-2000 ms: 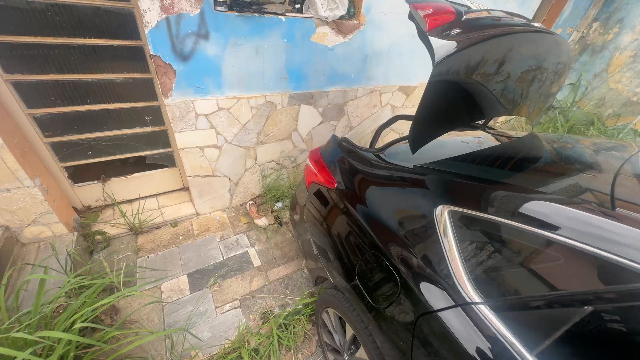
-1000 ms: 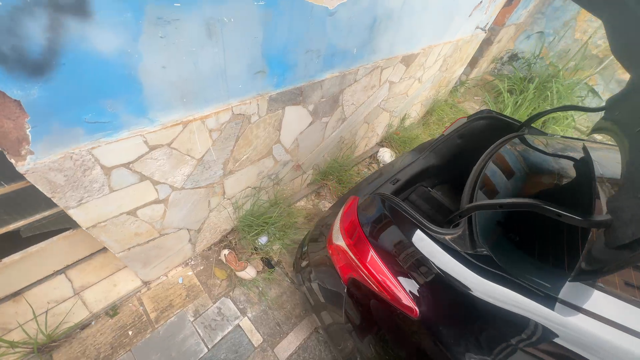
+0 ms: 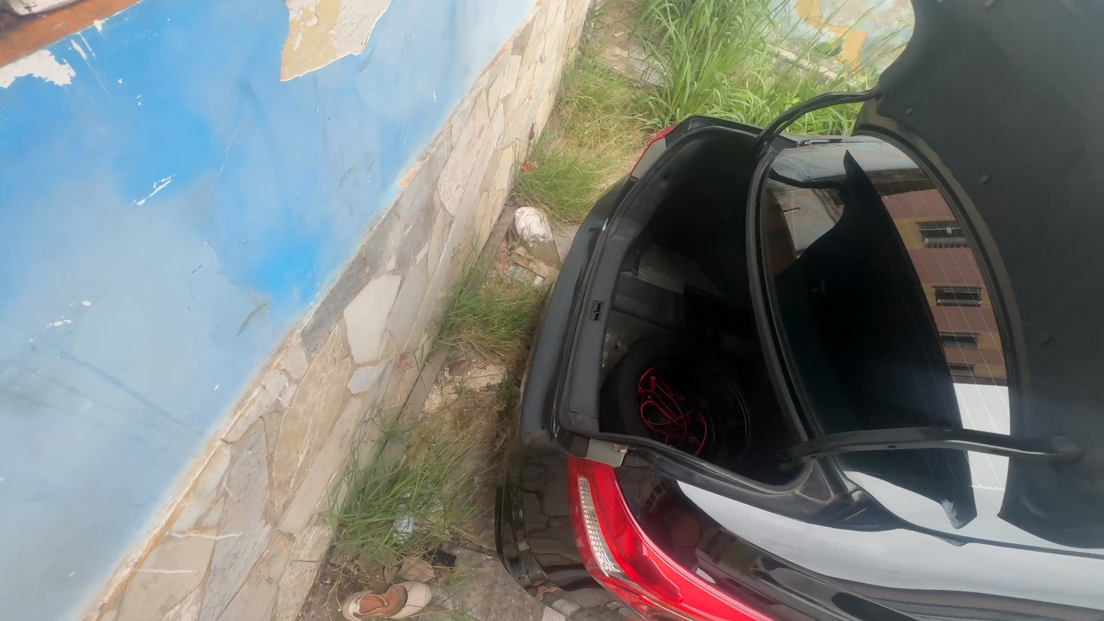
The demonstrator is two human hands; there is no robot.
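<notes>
Neither of my hands shows in the head view. A black car's open trunk [image 3: 681, 285] lies right of centre, with its raised lid [image 3: 992, 172] at the upper right. Inside the trunk, a bundle of red cables [image 3: 671, 414] rests in the dark round well, apparently on a spare wheel. Curved black hinge arms [image 3: 931, 442] join the lid to the body beside the rear window [image 3: 897, 285]. The near red taillight [image 3: 621, 535] is at the bottom centre.
A blue painted wall [image 3: 198, 198] with a stone-clad base [image 3: 371, 319] runs diagonally along the left. Between wall and bumper are grass tufts [image 3: 414, 483], a white lump [image 3: 532, 224] and a pale shoe [image 3: 386, 600]. Taller grass [image 3: 716, 60] grows beyond the car.
The view has moved a lot, towards the rear of the car and down into the trunk. The trunk lid is up in the earlier frames too.
</notes>
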